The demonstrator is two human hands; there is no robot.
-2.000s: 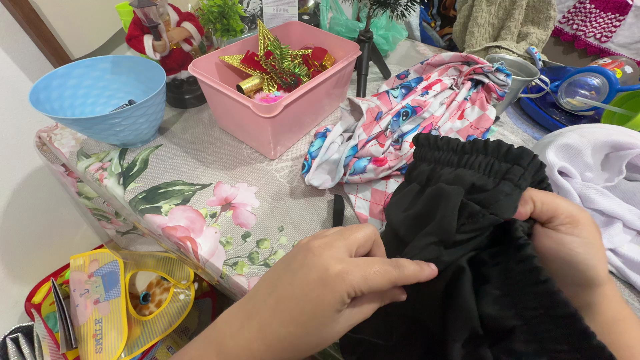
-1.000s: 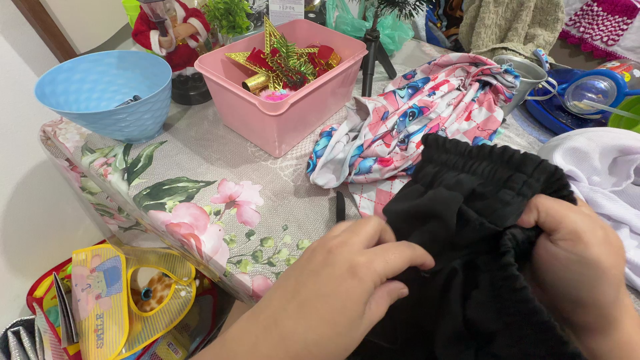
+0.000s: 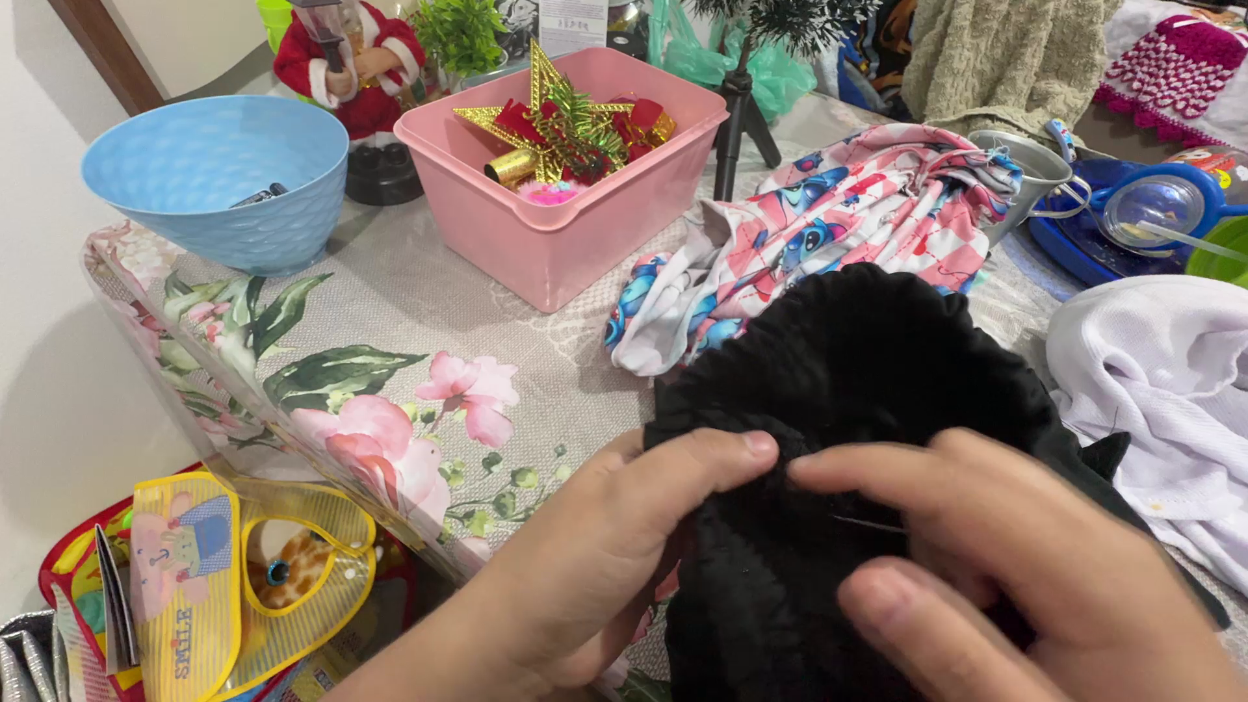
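A black garment with a gathered elastic waistband (image 3: 868, 341) is held up over the near side of the table, its waist opening spread. My left hand (image 3: 624, 546) grips its edge, thumb on top and the other fingers hidden behind the cloth. My right hand (image 3: 1014, 556) is slightly blurred; its index fingertip touches the black fabric near my left thumb, and its thumb is apart from that finger. A thin pale thread or line shows on the cloth below the index finger. Behind the garment lies a crumpled pink and white cloth with blue cartoon figures (image 3: 829, 229).
A pink plastic bin (image 3: 556, 244) of gold and red ornaments stands beside a light blue bowl (image 3: 214, 185) and a Santa figure (image 3: 361, 78). White cloth (image 3: 1160, 390) lies at right, near a metal cup (image 3: 1024, 175). A yellow-trimmed bib (image 3: 195, 585) lies below the table's left edge.
The black garment has been turned and its waistband spread open. My left hand has gone from lying over the cloth to gripping its edge; my right hand has let go of the waistband's right part.
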